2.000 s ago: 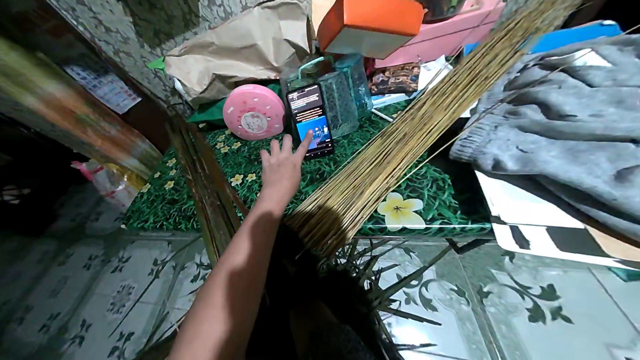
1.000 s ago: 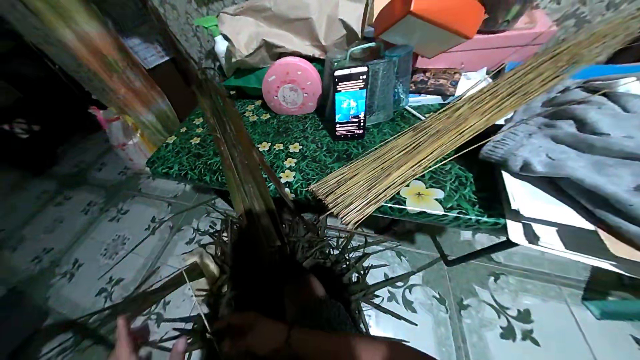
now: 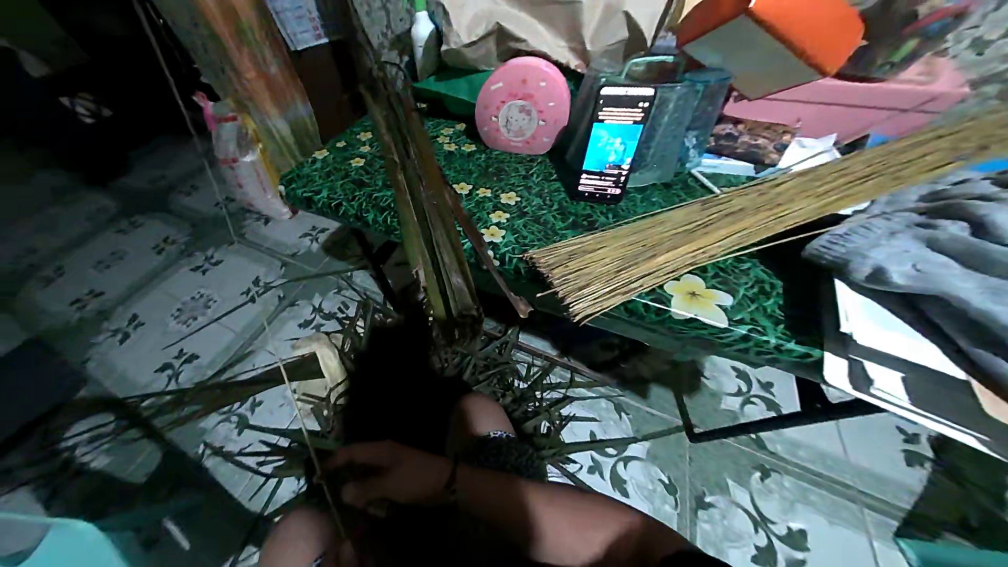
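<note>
My right hand (image 3: 386,476), wrist banded, reaches in from the lower right with its fingers closed around a thin leaf rib (image 3: 293,394). The rib slants down to my left hand (image 3: 340,553), which is mostly cut off at the bottom edge and dark. A large bundle of thin yellow-brown ribs (image 3: 709,232) lies across the table's right part. Long palm fronds (image 3: 429,228) lean against the table's front edge, left of the bundle. Cut leaf strips (image 3: 504,370) are heaped around their lower end.
The table's green floral cover (image 3: 362,185) bears a lit phone (image 3: 614,146), a pink round case (image 3: 523,106), a clear plastic container (image 3: 657,150) and an orange box (image 3: 803,39). Grey cloth (image 3: 937,244) lies at right. A metal table leg (image 3: 772,421) stands below; a filled bag (image 3: 244,169) sits left.
Two seconds ago my left hand was touching the phone; it has since drawn back to the bottom of the view. My right hand has come into sight. The view has swung left.
</note>
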